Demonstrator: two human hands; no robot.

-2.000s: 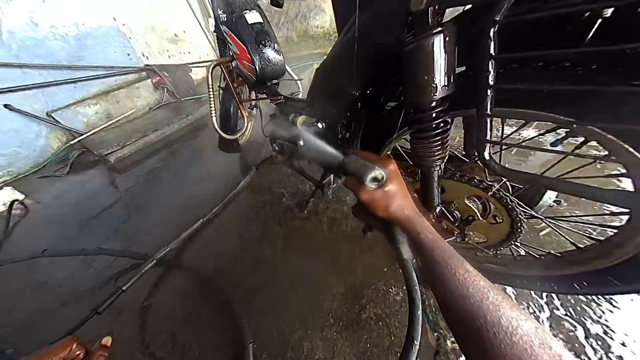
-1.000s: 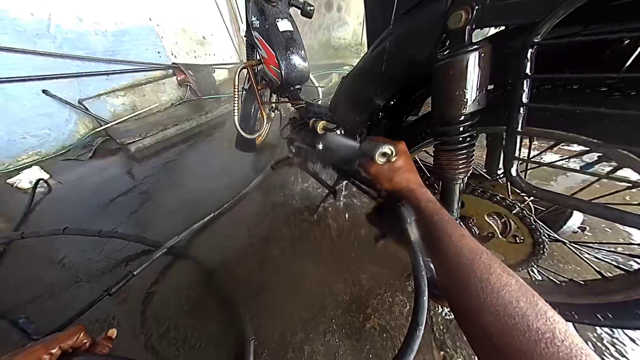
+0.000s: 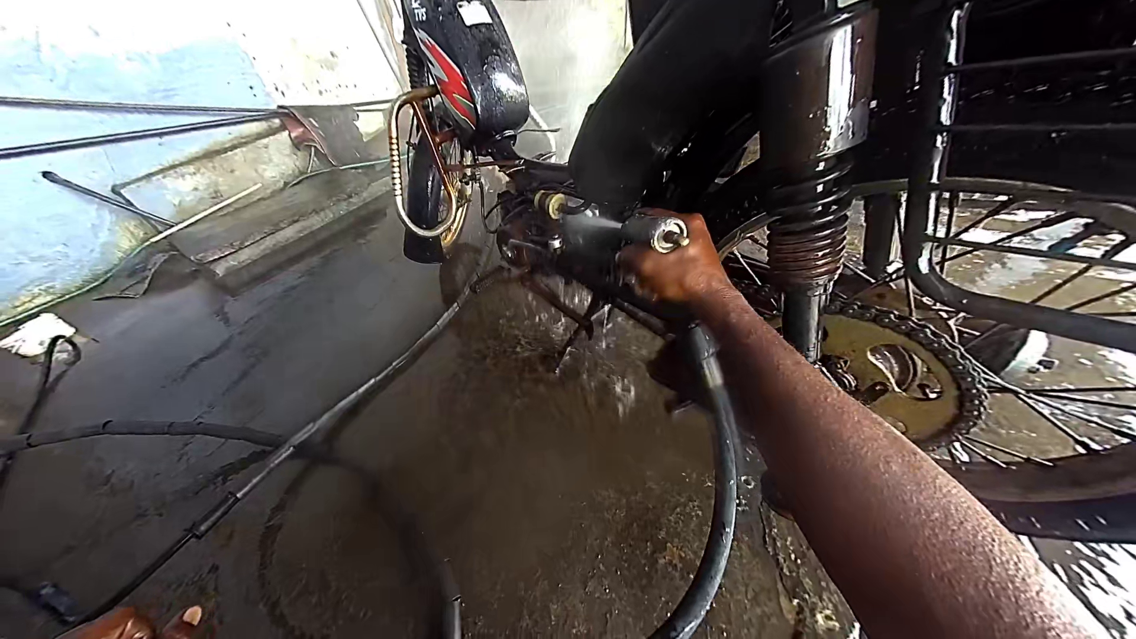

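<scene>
My right hand grips a spray gun with a black hose hanging below it. Spray leaves the gun toward the lower engine area of a wet motorcycle, whose black fuel tank bears a red stripe. Water drips beneath the engine. Beside my right forearm are the rear shock absorber and the rear sprocket with its chain. Low at the left edge of the view, only the fingers of my left hand show; whether they hold anything cannot be told.
Black hoses loop over the wet concrete floor. A blue and white wall with cables along it stands at the left, a low ledge at its foot. The spoked rear wheel is close on the right.
My right hand stays on the spray gun as the spray continues. Drips under the engine show more plainly than two seconds ago.
</scene>
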